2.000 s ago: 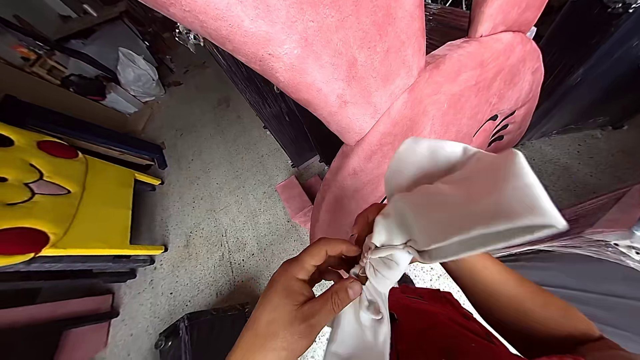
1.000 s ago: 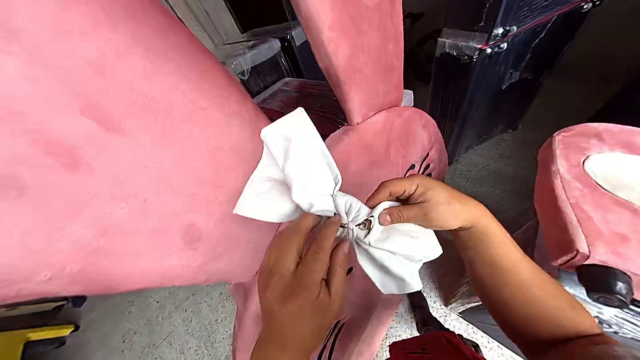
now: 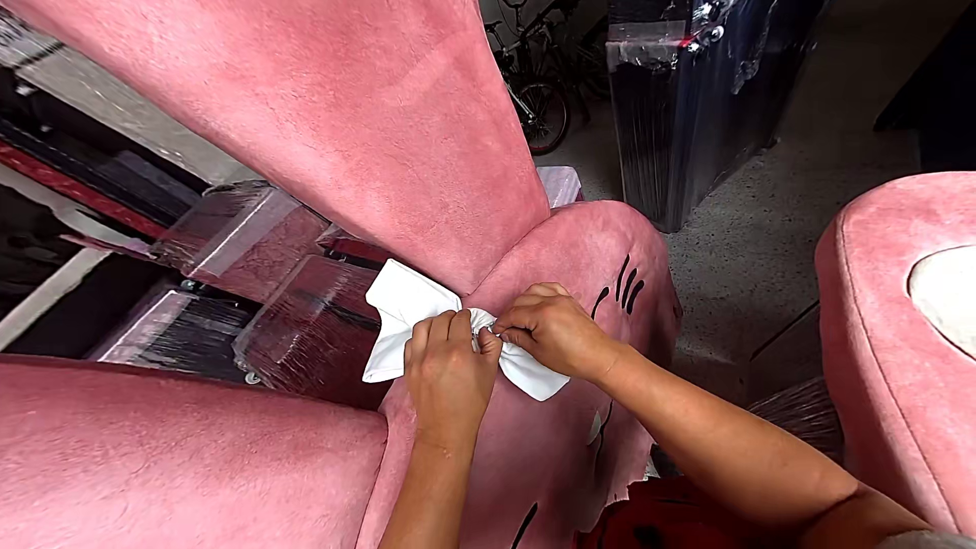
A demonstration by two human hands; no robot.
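Note:
A white fabric bow [image 3: 404, 305] lies against the top of a pink plush-covered padded piece [image 3: 602, 236] with black stitched marks, where a long pink padded part [image 3: 366, 130] joins it. My left hand [image 3: 451, 366] lies over the bow near its gathered middle, fingers bent onto the cloth. My right hand [image 3: 553, 328] pinches at the knot from the other side, its fingertips close to the left thumb. The fingers hide most of the bow's centre.
Another large pink padded part [image 3: 183, 450] fills the lower left. A pink piece with a white oval [image 3: 900, 305] stands at right. Plastic-wrapped items [image 3: 305, 328] lie behind at left, a tall dark wrapped object [image 3: 663, 114] at the back, with a bicycle [image 3: 541, 114] beyond.
The bow, held out in my hands two seconds ago, is now against the pink piece's top, near the joint. Both hands have closed in around its knot. The view has shifted strongly.

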